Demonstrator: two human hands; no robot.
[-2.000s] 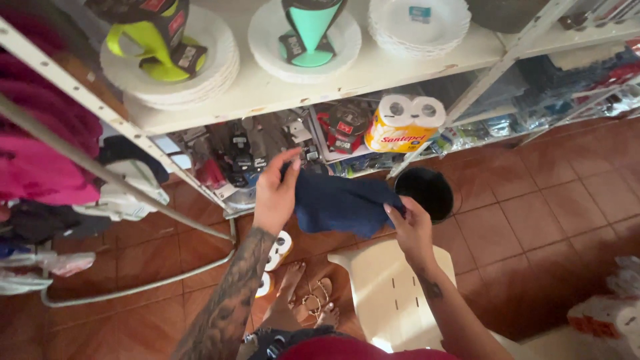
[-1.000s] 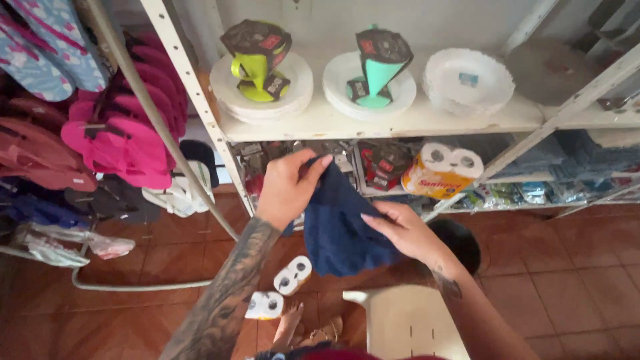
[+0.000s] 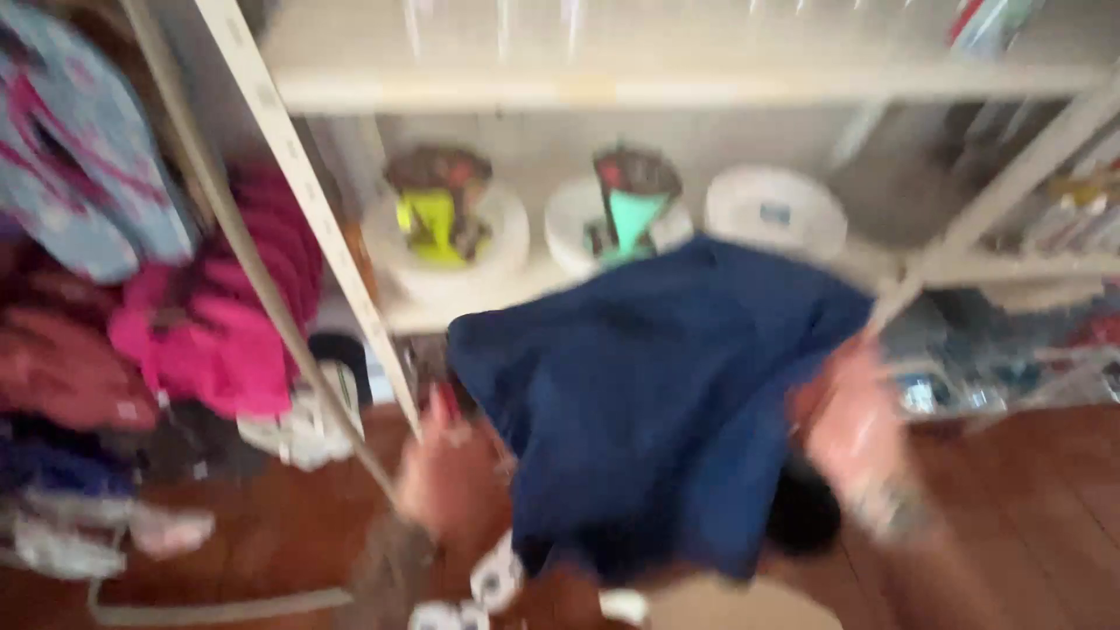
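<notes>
A dark blue cloth [image 3: 647, 402] is spread out in mid-air in front of the shelves, its top edge overlapping the plates behind. My right hand [image 3: 849, 429] grips its right side, blurred by motion. At the cloth's left edge is my left hand [image 3: 455, 477], also blurred; whether its fingers hold the fabric cannot be told. Behind the cloth, stacked white plates stand on the shelf, one stack [image 3: 512, 236] under a yellow-green item with dark packaging [image 3: 437, 219], another under a mint-green one [image 3: 637, 214]. A third white stack [image 3: 774, 210] is to the right.
Pink flip-flops [image 3: 219, 324] and light blue ones [image 3: 79, 157] hang at the left beside a metal rail [image 3: 254, 262]. A black bucket-like container [image 3: 803, 507] and toilet paper rolls [image 3: 494, 577] are on the tiled floor. A pale chair [image 3: 744, 604] shows at the bottom.
The cloth, gathered between my hands earlier, is now spread wide and raised. My hands have moved farther apart. The view has tilted up toward the shelves.
</notes>
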